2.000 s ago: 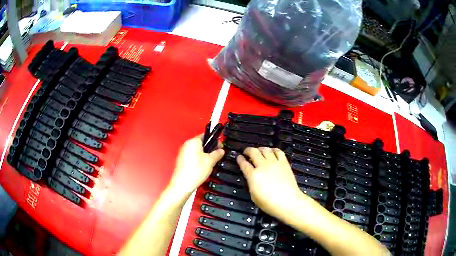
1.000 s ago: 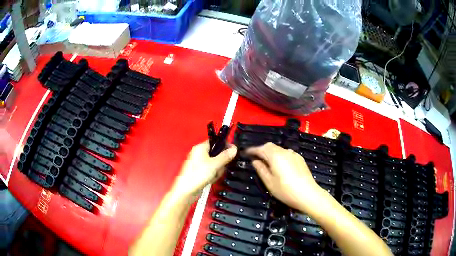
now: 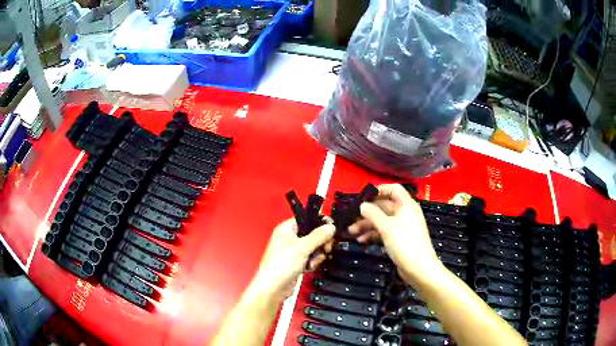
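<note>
My left hand (image 3: 292, 253) is closed on black handle housings (image 3: 309, 211) whose ends stick up fanned above the fingers. My right hand (image 3: 395, 223) holds another black handle piece (image 3: 358, 206) between thumb and fingers, close to the left hand. Both hands are over the left upper edge of the right-hand housing rows (image 3: 344, 304). These rows lie side by side in overlapping columns, with round ringed heads. My right hand and forearm hide part of them.
More housing rows (image 3: 145, 203) lie on the left of the red bench surface (image 3: 236, 243). A bulging plastic parts bag (image 3: 405, 88) stands at the back middle. A blue crate (image 3: 229, 67) with small parts, a white box (image 3: 148, 86) and electrical items line the back.
My right hand has lifted from the housing rows and now holds a black piece beside my left hand. The view has tilted up, showing more of the blue crate.
</note>
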